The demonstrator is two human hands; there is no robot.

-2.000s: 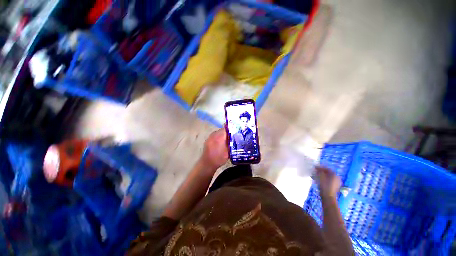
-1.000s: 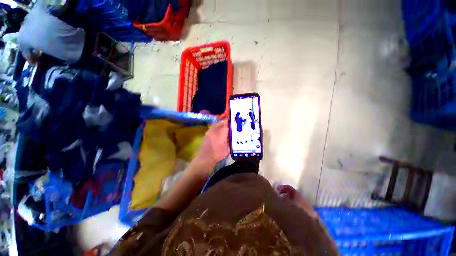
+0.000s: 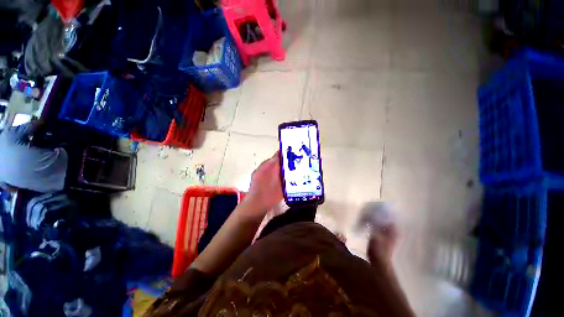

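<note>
My left hand (image 3: 266,184) is shut on the smartphone (image 3: 301,162), held upright in front of my body with its bright screen facing me. The screen shows dark figures on white. My right hand (image 3: 381,241) hangs low at my right side and is blurred. A small whitish scrap (image 3: 376,217) shows at its fingers, also blurred, and looks held in them.
A red-orange basket (image 3: 184,232) with dark cloth stands at lower left. Dark garments (image 3: 80,254) lie further left. Blue and red baskets (image 3: 195,117) and a pink stool (image 3: 260,31) are at upper left. Blue crates (image 3: 508,124) line the right side over the tiled floor.
The view has moved forward: the red-orange basket is now lower left, the yellow sack mostly out of view, and the pink stool has appeared. The right hand now shows further out. The phone stays held.
</note>
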